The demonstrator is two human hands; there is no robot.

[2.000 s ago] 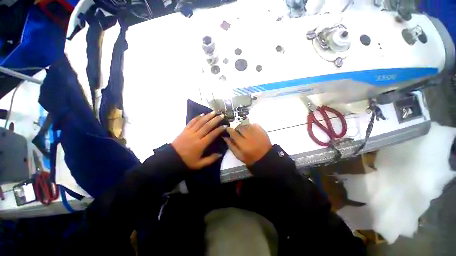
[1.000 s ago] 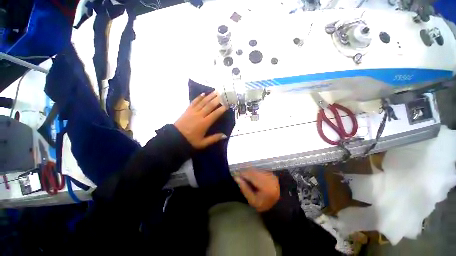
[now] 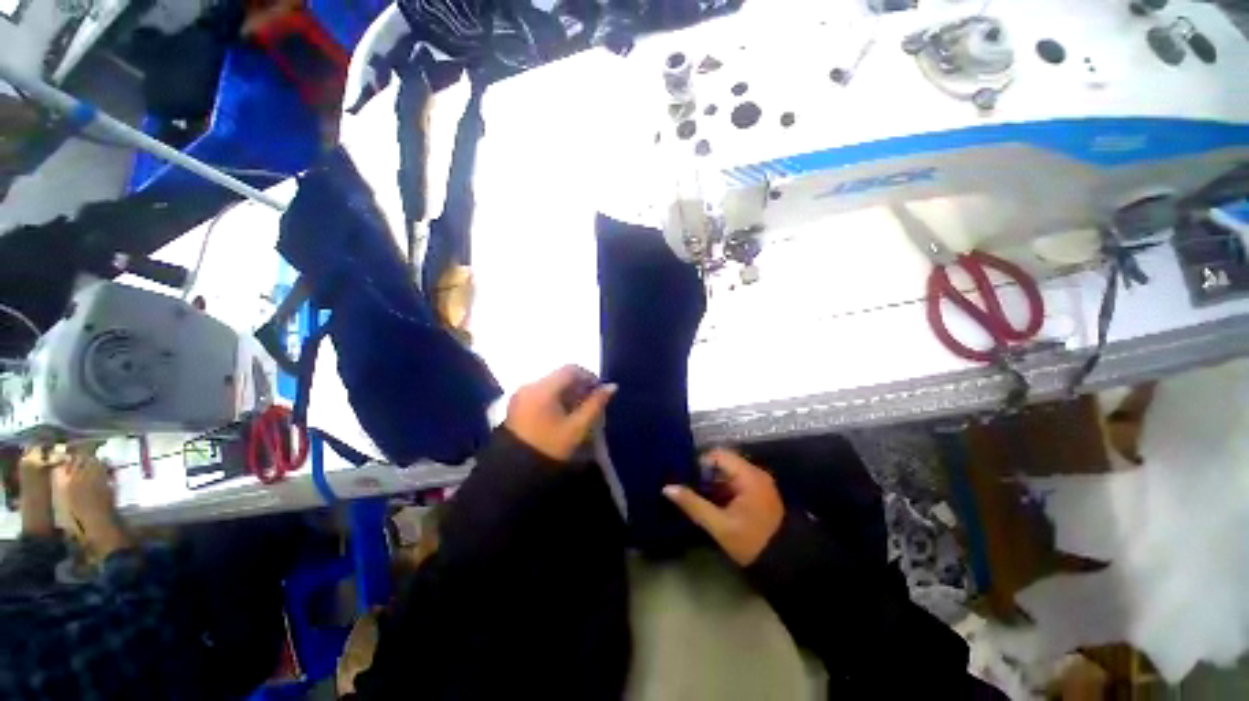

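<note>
A navy cut piece (image 3: 649, 322) lies lengthwise on the white table, its top end beside the presser foot (image 3: 737, 253) and its lower end hanging over the grey edge. A thin white backing strip shows along its lower left side. My left hand (image 3: 559, 411) pinches the piece's left edge. My right hand (image 3: 733, 504) holds its lower right edge between thumb and fingers. The sewing machine (image 3: 877, 178) stands above and to the right.
Red-handled scissors (image 3: 983, 304) lie under the machine arm, a dark strip (image 3: 1104, 315) beside them. A navy panel stack (image 3: 390, 336) and narrow dark strips (image 3: 452, 206) lie left. Another person's hands (image 3: 80, 493) are at the neighbouring machine (image 3: 151, 363). White sheets (image 3: 1192, 479) heap at lower right.
My left hand has moved down from the needle area to the piece's left edge. My right hand has left the needle area and now holds the lower edge. The view has shifted left.
</note>
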